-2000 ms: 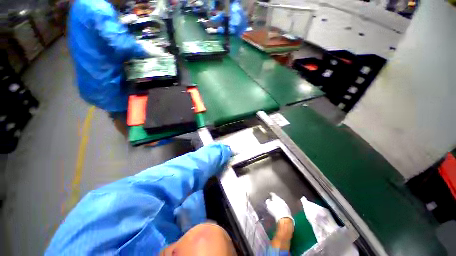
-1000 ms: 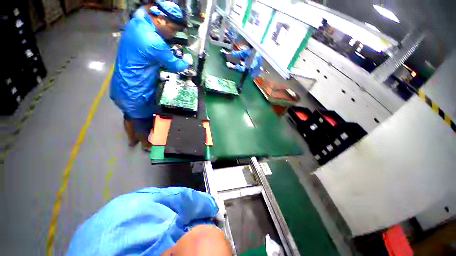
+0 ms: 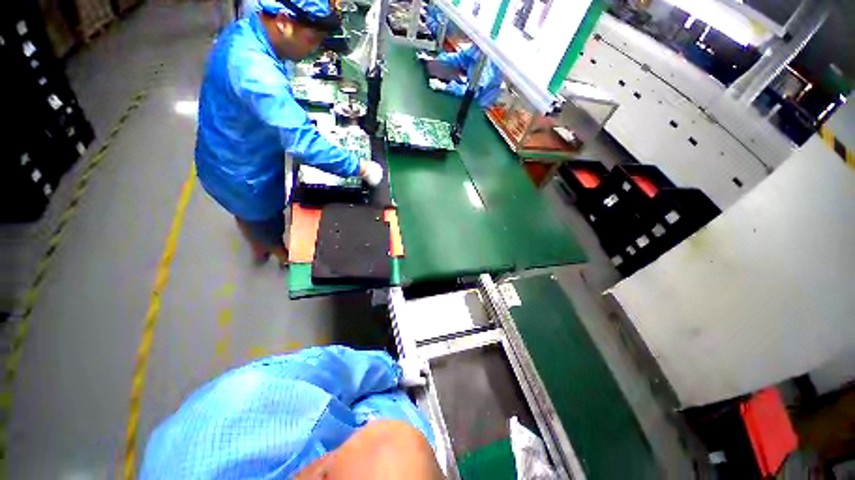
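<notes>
My left hand, in a white glove at the end of a blue sleeve, is at the left edge of the silver carrier frame on the conveyor. It is small and partly hidden by the sleeve, so I cannot tell whether its fingers grip the edge. My right hand is not in view. Inside the frame is a flat dark grey plate. A crumpled white sheet lies at the bottom edge, beside a green mat.
A black foam pad lies over orange-red sheets on the bench ahead. A person in a blue smock stands at that bench beside circuit boards. Black bins and a white panel are at right.
The view has tilted up and towards the benches. My right hand, seen over the plate two seconds ago, is out of the picture. My left hand stays at the frame's left edge.
</notes>
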